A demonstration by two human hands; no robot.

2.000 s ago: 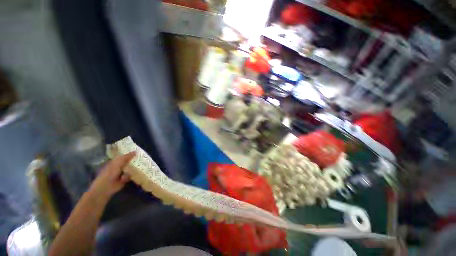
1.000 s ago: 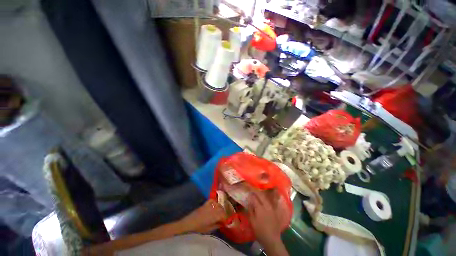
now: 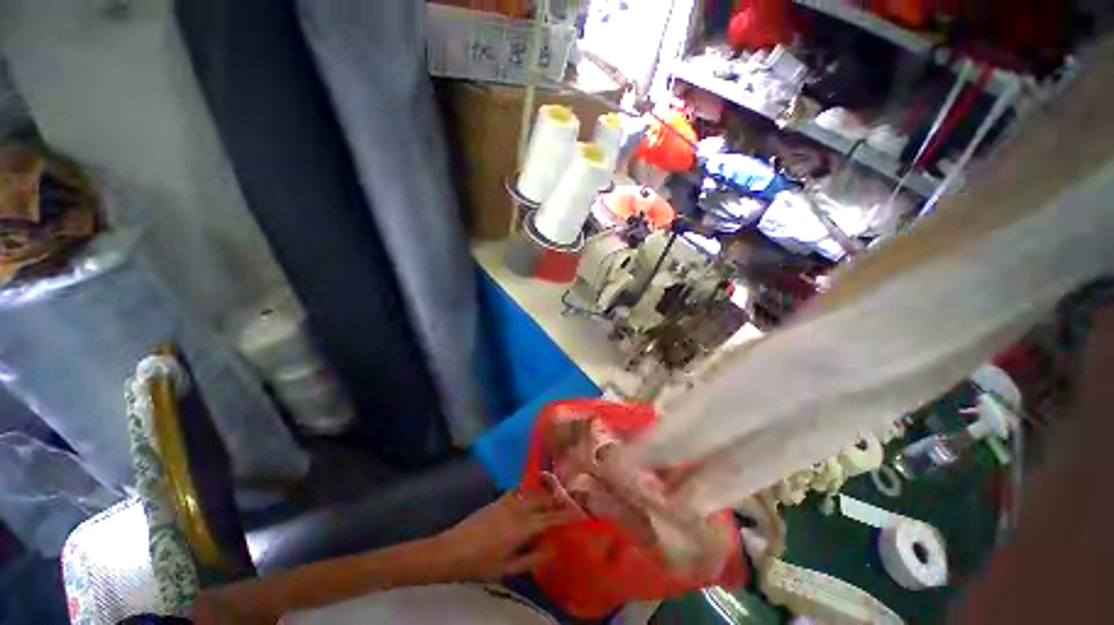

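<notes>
The red plastic bag (image 3: pixel 586 568) sits open at the lower middle, with pale trim bunched in its mouth. My left hand (image 3: pixel 511 535) holds the bag's left rim. A cream trim band (image 3: pixel 855 330) with a tan edge, blurred by motion, stretches from the bag's mouth up to the upper right edge of the picture. A blurred brown shape, seemingly my right arm, fills the lower right edge; my right hand cannot be made out. Another patterned trim length (image 3: pixel 831 595) lies on the green table (image 3: pixel 843 543) right of the bag.
White thread cones (image 3: pixel 572 195) and a sewing machine (image 3: pixel 666 287) stand behind the bag. A white tape roll (image 3: pixel 914 553) lies on the green table. Dark and grey fabric rolls (image 3: pixel 293 208) lean at the left. A chair back with a patterned edge (image 3: pixel 153 452) stands at lower left.
The trim band, held out by my left hand two seconds ago, lay on the table one second ago. My right hand has left the bag, and trim now stretches from it to the upper right.
</notes>
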